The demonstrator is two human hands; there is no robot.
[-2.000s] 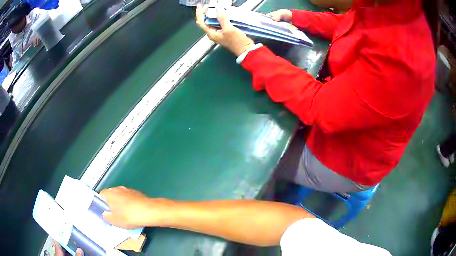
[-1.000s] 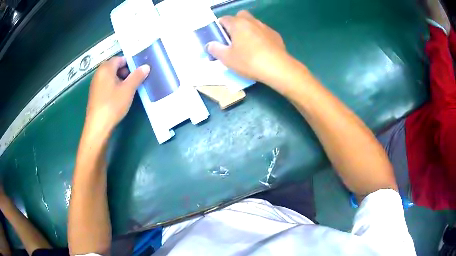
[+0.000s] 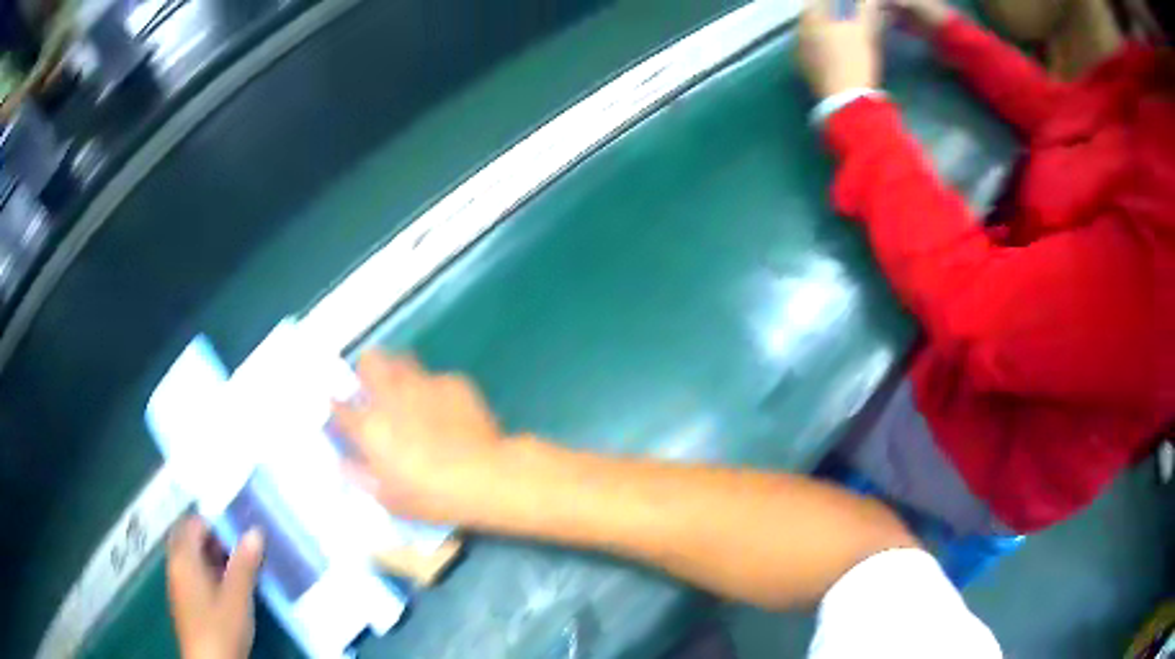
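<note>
A flat carton blank (image 3: 277,496), white with pale blue edges and a dark violet panel, lies at the lower left over the worktop and rail. The view is blurred. My left hand (image 3: 213,586), partly cut off by the lower edge, grips its left side with the thumb on top. My right hand (image 3: 419,438) holds the right part of the white card, its fingertips on the card near a dark panel. A tan kraft card piece (image 3: 423,559) sticks out under the blank's lower right edge.
A green worktop (image 3: 644,296) runs beside a white rail (image 3: 438,245) and a dark conveyor belt (image 3: 296,167). A person in a red sleeve (image 3: 902,232) works at the upper right, near a blue stool (image 3: 973,556). Blurred items stand at the upper left.
The camera has turned to the right, so the hands and blank now show at the lower left and the neighbour in red shows more fully. Both hands still hold the card.
</note>
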